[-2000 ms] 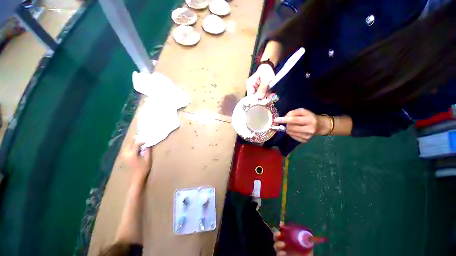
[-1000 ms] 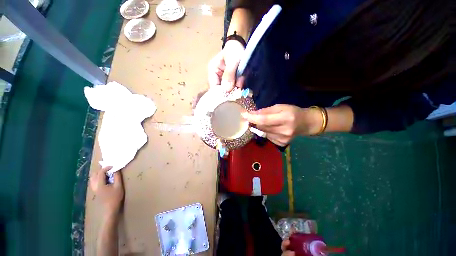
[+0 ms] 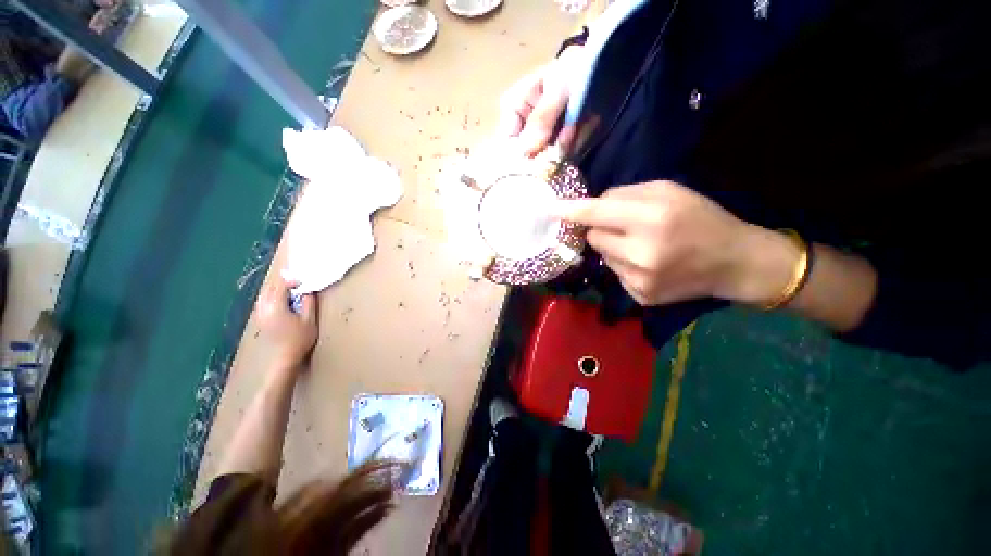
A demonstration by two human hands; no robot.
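My left hand (image 3: 286, 326) is on the bench at the lower left, fingers closed around a small bluish part (image 3: 297, 295) at the lower end of a crumpled white cloth (image 3: 331, 223). Most of the part is hidden by the fingers. A pale square peg tray (image 3: 425, 465) lies on the bench nearer my body, with small dark and grey pieces on its posts. Hair covers its lower left part. My right hand is out of view.
Another person's hands at the right hold a round, beaded gold piece (image 3: 532, 269) over the bench (image 3: 402, 326). Silvery round pieces (image 3: 405, 29) lie farther along. Crumbs dot the cardboard. A red stool (image 3: 619, 375) stands beside the bench.
My right hand and the red bottle have gone out of the bottom of the view. My left hand stays at the cloth's lower end. Hair now overlaps the tray.
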